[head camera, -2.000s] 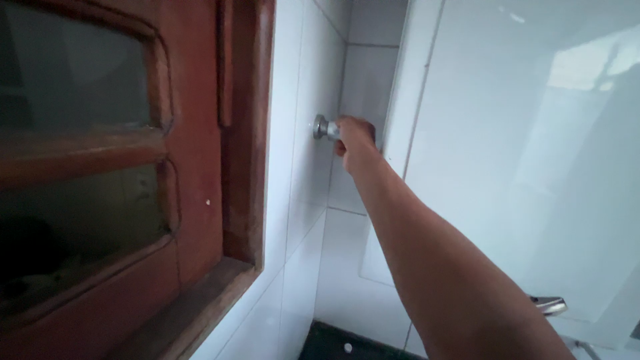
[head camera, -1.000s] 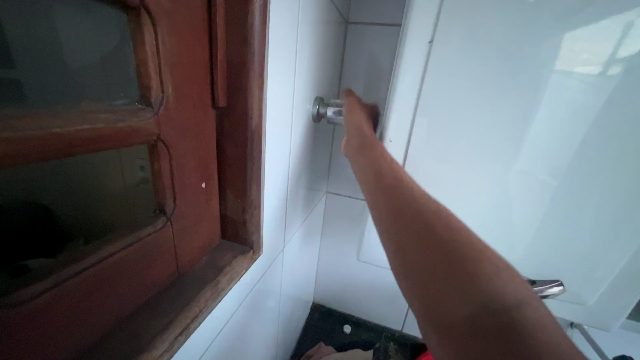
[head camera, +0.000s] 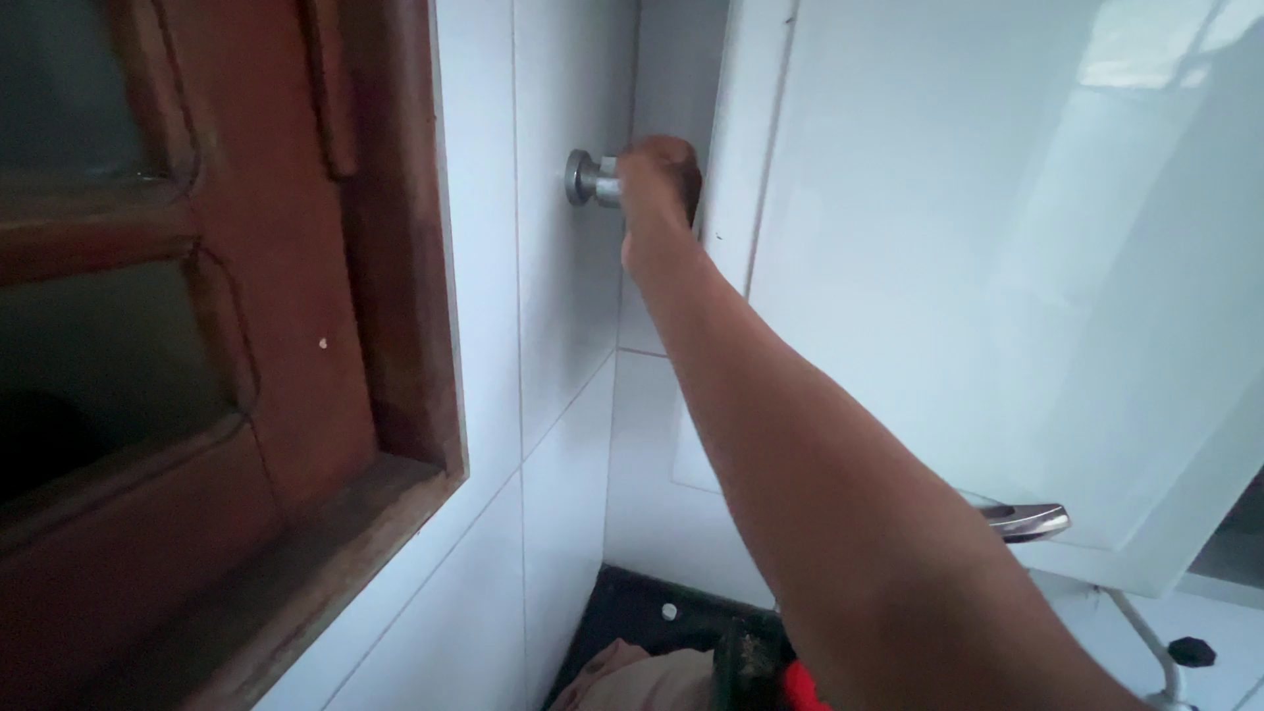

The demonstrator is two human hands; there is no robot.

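A metal valve fitting with a round wall flange sticks out of the tiled wall near the corner. My right hand is closed around its outer end, and the fingers are blurred, so the handle under them is mostly hidden. The forearm reaches up from the lower right, in front of a glossy white cabinet door. My left hand is not in view.
At left is a brown wooden window frame with its sill. A metal handle is at the cabinet door's lower edge. Below lie a dark surface, beige cloth and a red item. A pipe with a black knob is lower right.
My right hand has stayed at the wall fitting, and its fingers and wrist have changed their angle. The beige cloth and red item have come into view at the bottom.
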